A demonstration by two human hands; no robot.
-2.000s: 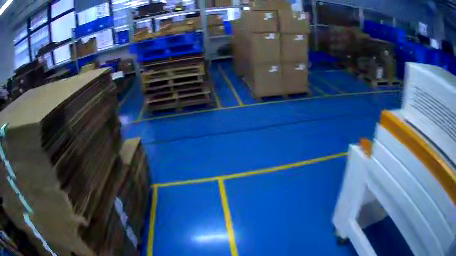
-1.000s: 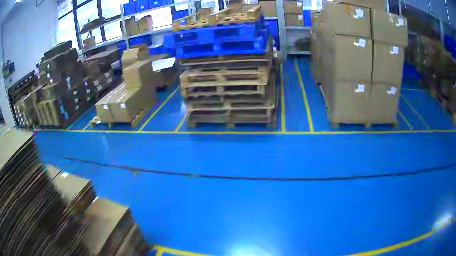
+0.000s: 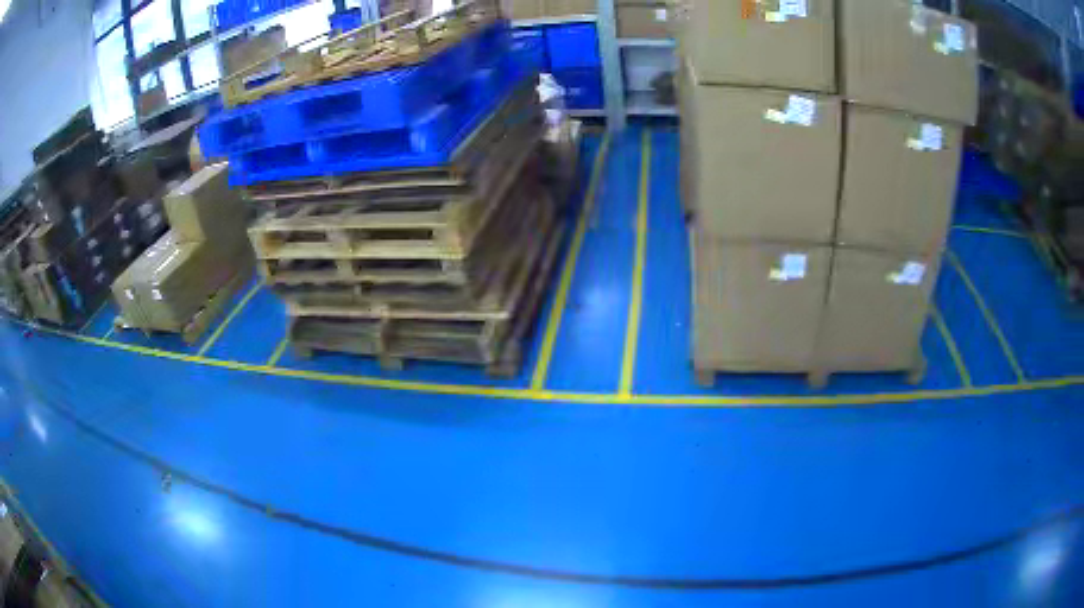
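Neither my left hand nor my right hand is in the picture. Large brown shipping cartons (image 3: 767,166) stand stacked on a wooden pallet at the right of centre, with small white labels on their faces. A tall stack of wooden pallets (image 3: 380,267) stands left of centre, with blue pallets (image 3: 357,125) on top and more wooden pieces above those. The stack's edges are slightly blurred.
Blue floor (image 3: 499,487) with yellow lane lines and a dark curved line lies in front. More brown cartons (image 3: 178,279) stand at the left. Shelving (image 3: 616,59) is behind. Blurred cartons (image 3: 1046,143) are at the far right. Brown edges show at the bottom left corner.
The pallet stack and carton stack appear larger and nearer. The flat cardboard stack at the left has nearly left the picture. The white object seen earlier at the right is gone from view.
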